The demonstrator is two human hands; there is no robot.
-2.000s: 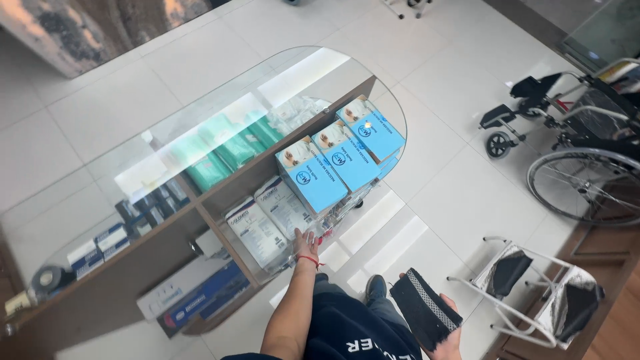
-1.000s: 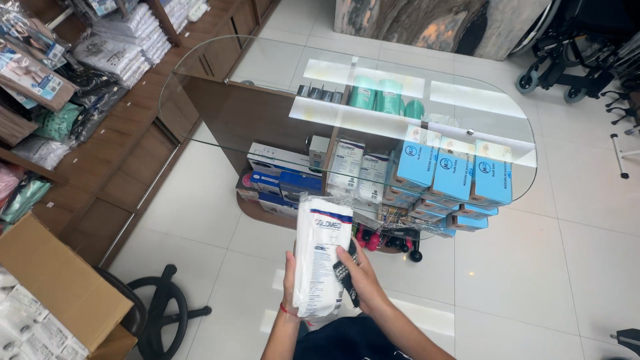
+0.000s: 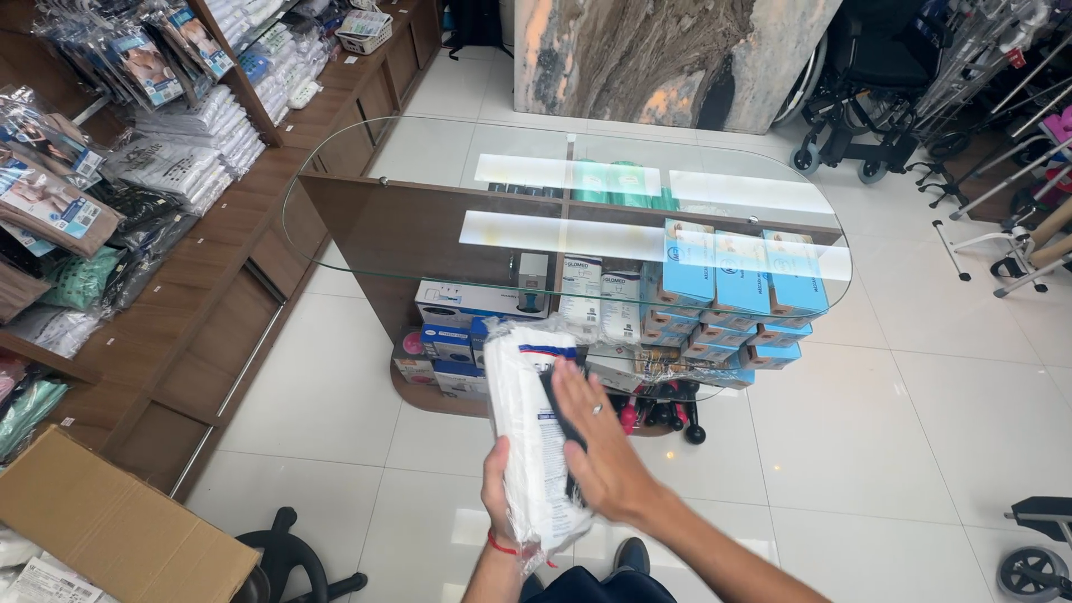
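Observation:
My left hand (image 3: pixel 497 494), with a red string at its wrist, grips the lower left side of a white plastic-wrapped package (image 3: pixel 528 452) printed in blue. Against the package's right side lies my right hand (image 3: pixel 599 444), a ring on one finger, pressing a flat black item (image 3: pixel 563 410) that it mostly covers. What the black item is cannot be told here. Beyond the hands stands a glass-topped display counter (image 3: pixel 435 201), its shelves holding similar white packages (image 3: pixel 620 306) and light blue boxes (image 3: pixel 739 276).
An open cardboard box (image 3: pixel 117 511) is at the lower left, beside a black chair base (image 3: pixel 306 561). Wooden shelving (image 3: pixel 201 276) with bagged garments runs along the left. A wheelchair (image 3: pixel 871 92) and metal walking aids (image 3: pixel 1017 251) stand at the right.
The view has swung strongly since the oldest frame. Then my left hand reached to the shelf packages and my right held the black item; now a package is held up between both hands.

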